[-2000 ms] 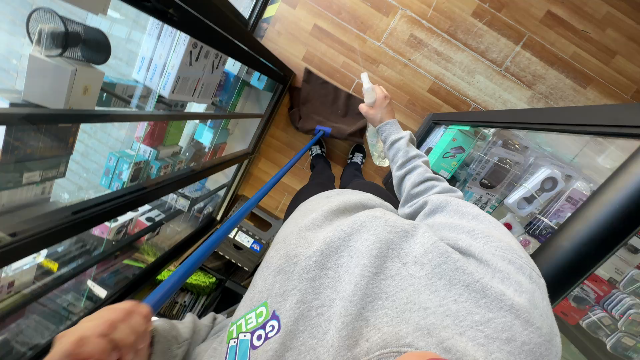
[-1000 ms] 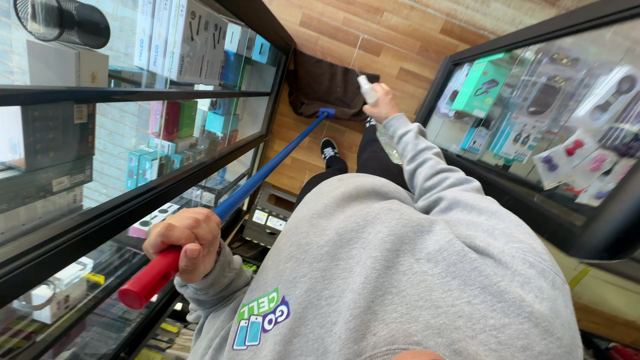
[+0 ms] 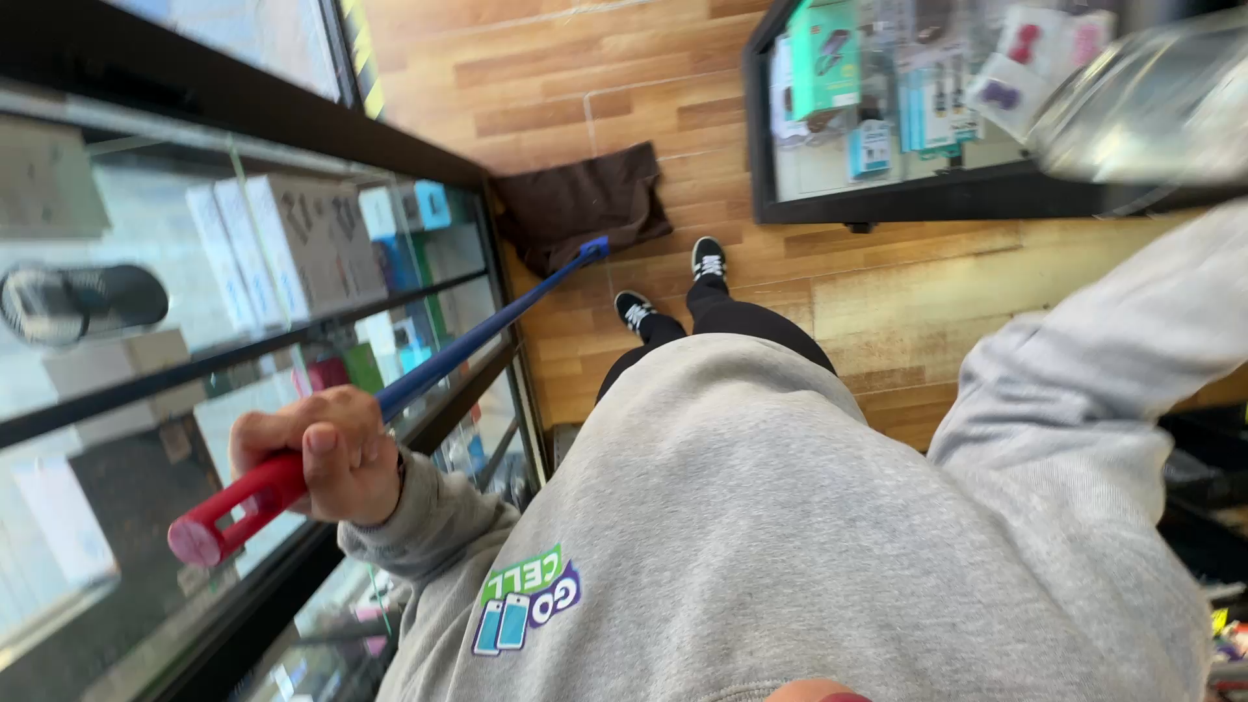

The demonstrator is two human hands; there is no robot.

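At the left, my left hand (image 3: 327, 453) is closed around a long blue pole (image 3: 468, 346), just below its red plastic end grip (image 3: 234, 512). The pole slants down to the floor, where its blue end joint (image 3: 595, 249) meets a dark brown cloth (image 3: 590, 200) lying rumpled beside the left cabinet. What sits under the cloth is hidden. At the upper right a clear plastic bottle (image 3: 1150, 107), blurred and close to the camera, is cut off by the frame edge. My right sleeve reaches out past the right edge, and my right hand is out of view.
A glass display cabinet with a dark frame (image 3: 429, 434) runs along the left, with boxed goods inside. Another glass display case (image 3: 897, 200) stands at the upper right, holding small packaged accessories. My shoes (image 3: 709, 258) stand on the wood-patterned floor (image 3: 877, 312) near the cloth.
My right hand, earlier in front of me holding the clear spray bottle, has swung out to the right and left the view. My left hand still grips the pole.
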